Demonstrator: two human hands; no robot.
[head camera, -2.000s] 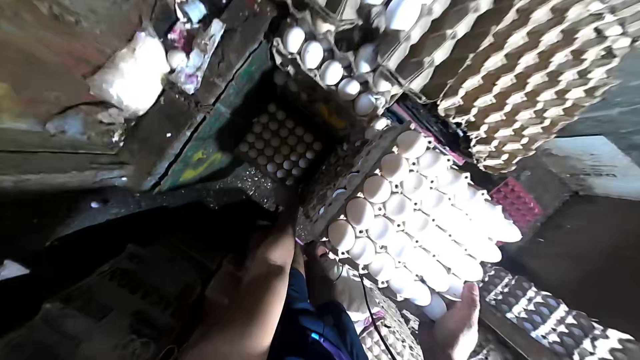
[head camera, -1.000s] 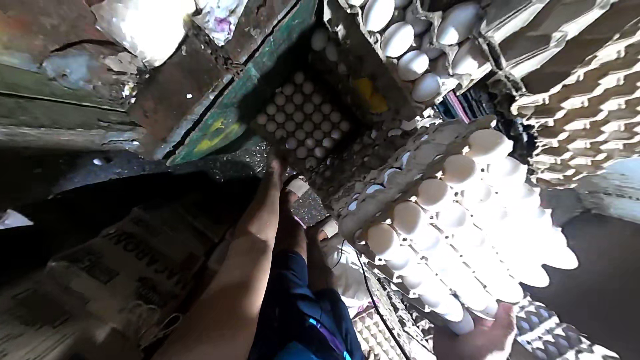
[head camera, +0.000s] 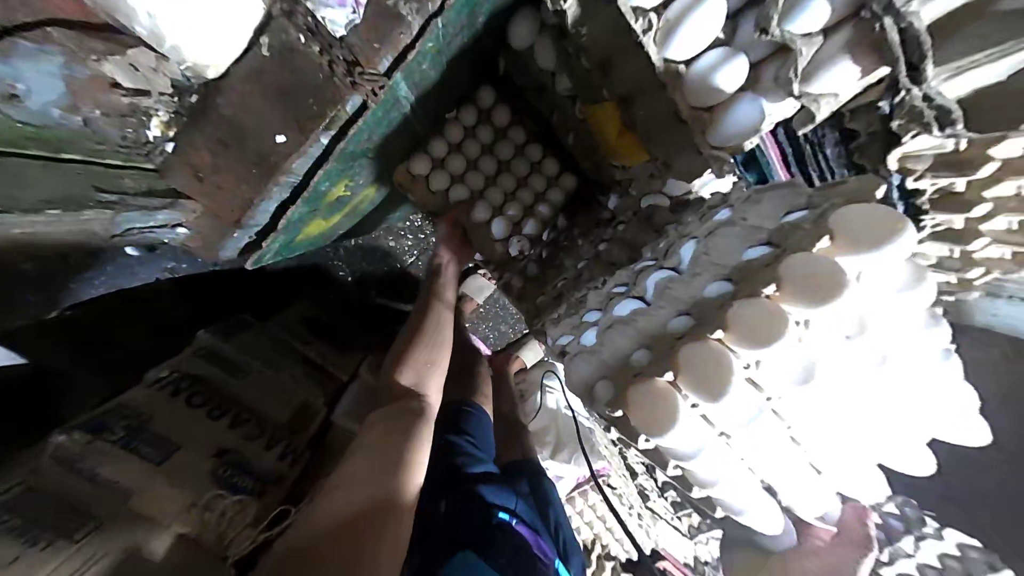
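My left hand (head camera: 453, 234) reaches down into shadow at the near edge of a lower cardboard tray of white eggs (head camera: 490, 166); its fingers are too dark to tell whether they grip it. At the lower right, my right hand (head camera: 836, 544) holds the near edge of a brightly lit egg tray (head camera: 740, 292), its thumb beside the outer eggs. This tray is full of eggs and tops a stack of filled trays, tilted in view. Strong light washes out many of its eggs.
A green painted wooden board (head camera: 336, 200) borders the lower tray at left. More eggs in trays (head camera: 716, 76) stand at the top, with stacked cardboard trays (head camera: 972, 200) at far right. A printed sack (head camera: 216, 416) lies lower left. A black cable (head camera: 588, 464) hangs near my legs.
My left hand has shifted leftward along the near side of the lower egg tray. My right hand stays at the edge of the bright tray. The view has moved closer to the trays.
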